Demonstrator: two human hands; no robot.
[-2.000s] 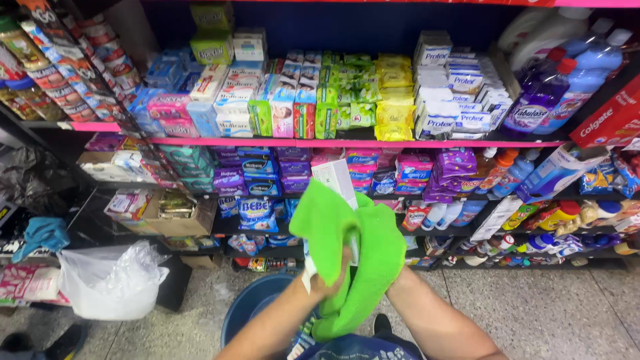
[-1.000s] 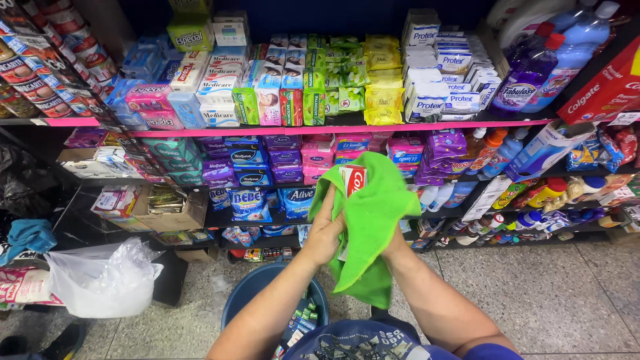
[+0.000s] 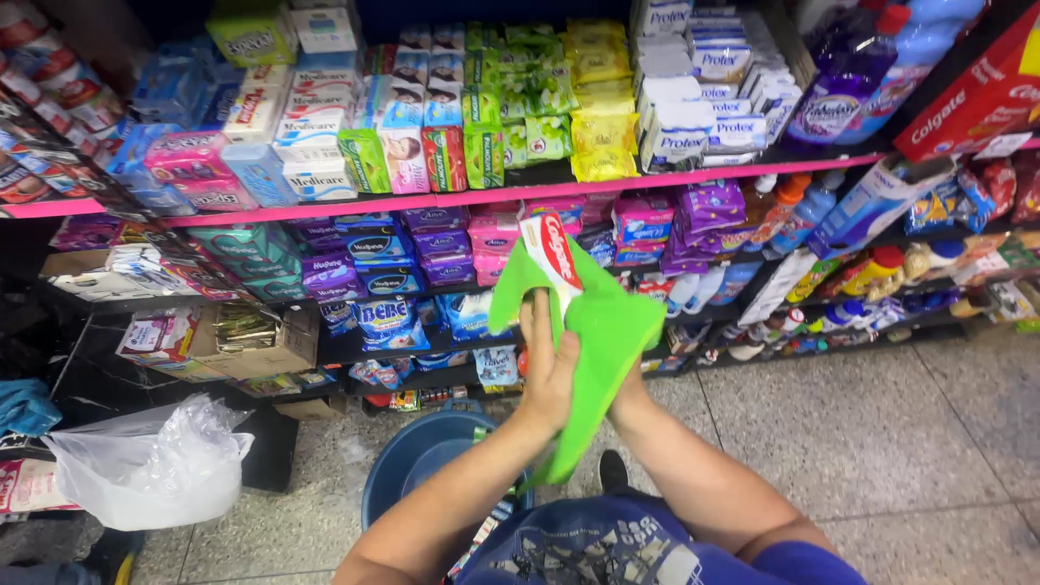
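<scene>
A bright green cloth [image 3: 613,333] is wrapped around a red-and-white Colgate toothpaste box [image 3: 554,253], whose upper end sticks out of it. My left hand [image 3: 548,361] presses the cloth and box from the left side, fingers pointing up. On the right, my right hand [image 3: 630,390] is mostly hidden behind the cloth, which it holds against the box. One long corner of cloth hangs down between my forearms. Below my left forearm stands a blue plastic tub [image 3: 390,463] with several small boxes in it, partly covered by my arm.
Ahead, a shelf with a pink edge [image 3: 520,193] bears soap packs, Protex boxes [image 3: 678,134] and purple bottles [image 3: 837,89]. Lower shelves hold packs of pads and detergent bags. A white plastic bag [image 3: 154,471] is at the left, beside an open cardboard box [image 3: 260,337]. Speckled tiles form the floor.
The toothpaste box now shows its red-and-white end above the cloth; two seconds ago a plain white face showed. The cloth has been folded differently around it by my hands.
</scene>
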